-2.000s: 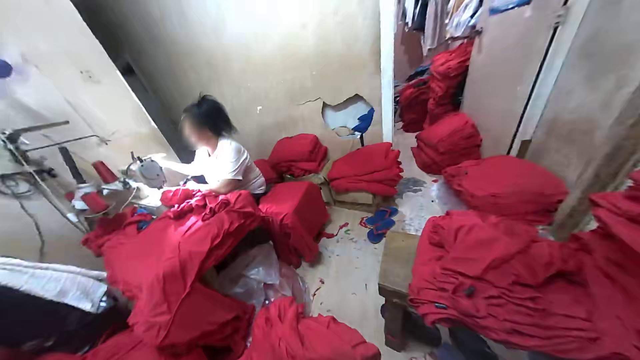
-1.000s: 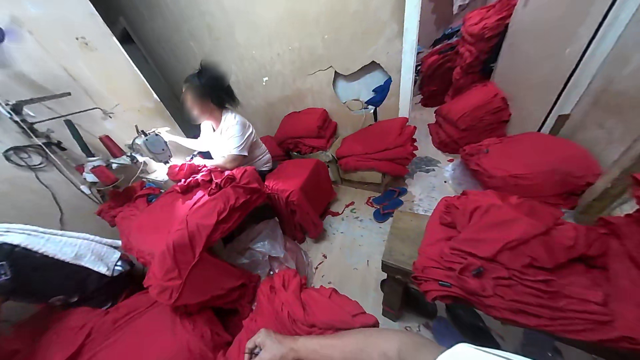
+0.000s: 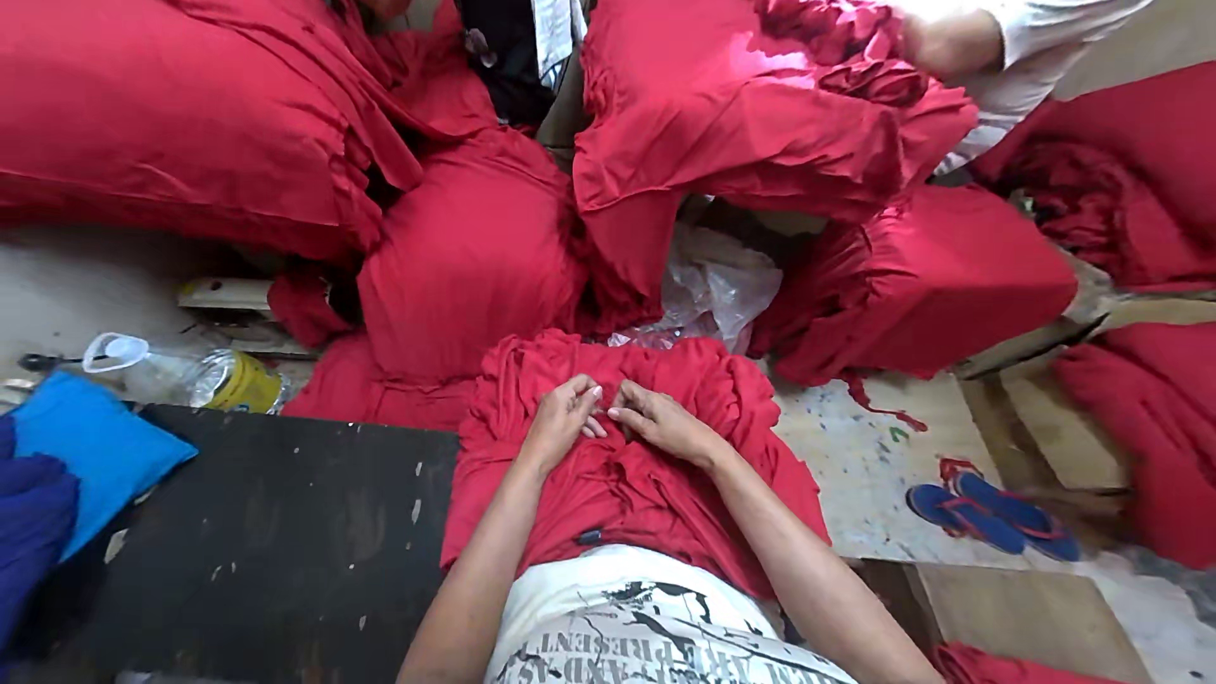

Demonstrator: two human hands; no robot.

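A heap of red fabric (image 3: pixel 655 503) lies over my lap, with a small dark tag near my shirt. Just above it are both of my hands, close together with the fingertips nearly meeting. My left hand (image 3: pixel 567 418) has curled fingers, and my right hand (image 3: pixel 658 419) faces it, thumb and fingers bent inward. Whether a thin thing or an edge of cloth is pinched between the fingers cannot be made out. A clear plastic bag (image 3: pixel 727 285) lies beyond the heap.
Red fabric piles stand ahead and to the left (image 3: pixel 475 256). A co-worker's arm (image 3: pixel 959 43) reaches in at upper right. A black board (image 3: pixel 256 551) with a blue cushion-like bundle (image 3: pixel 95 456) is at left. Blue flip-flops (image 3: pixel 993 513) lie on the floor at right.
The view has swung down and left onto my lap. Both hands now show together over the red fabric; a second ago only one forearm and hand showed at the bottom edge.
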